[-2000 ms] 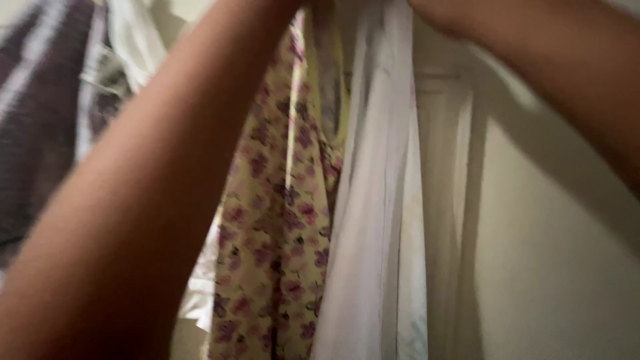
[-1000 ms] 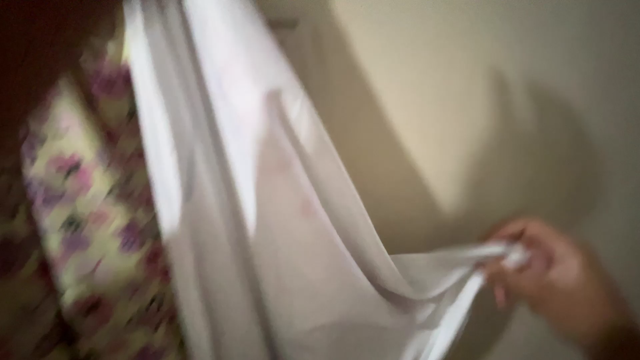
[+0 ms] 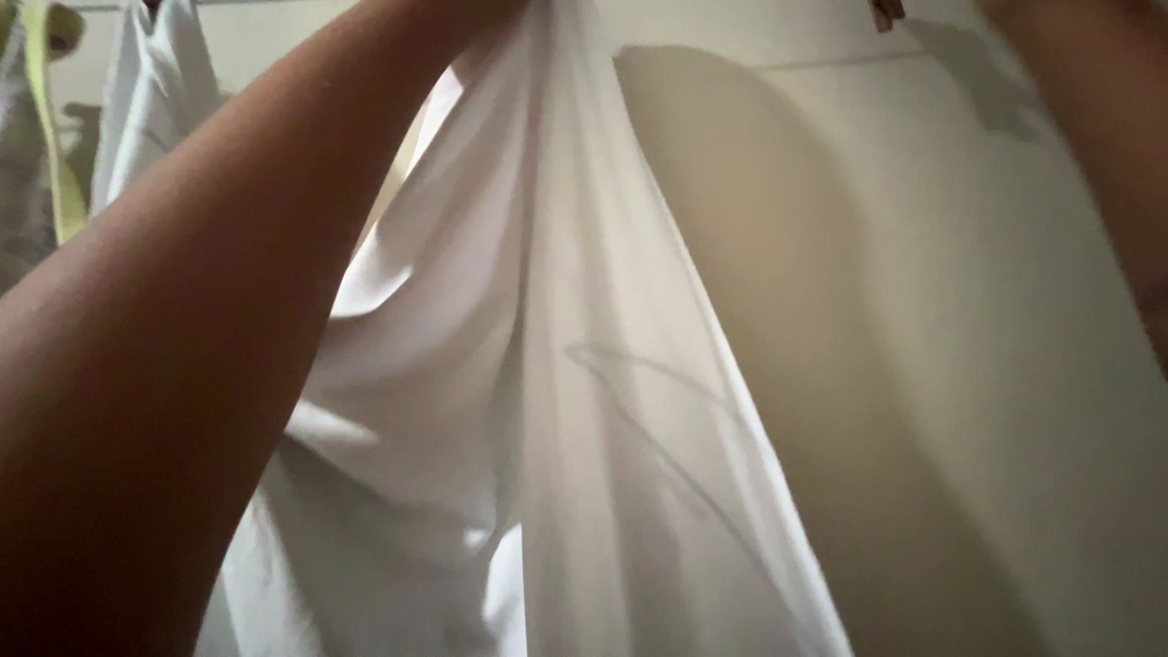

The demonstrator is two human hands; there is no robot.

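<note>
A large white cloth (image 3: 584,365), thin enough to show a faint dark line through it, hangs in folds down the middle. It gathers to a narrow bunch at the top edge. My left forearm crosses from the lower left up to that bunch, but the left hand lies beyond the top edge, so its hold is hidden. At the upper right my right forearm rises out of view, and its hand is hidden too. A small brown clothespin (image 3: 885,14) shows at the top edge between the cloth and the right forearm.
Behind the cloth stands a pale wall (image 3: 985,301) with shadows on it. At the upper left a thin line (image 3: 265,3) runs along the top, with a white fabric piece (image 3: 151,100) and a yellow-edged garment (image 3: 57,137) hanging near it.
My right hand, which held a corner of the white cloth out to the right one second ago, has gone out of view. The right forearm now points upward. The view has shifted off the floral garment.
</note>
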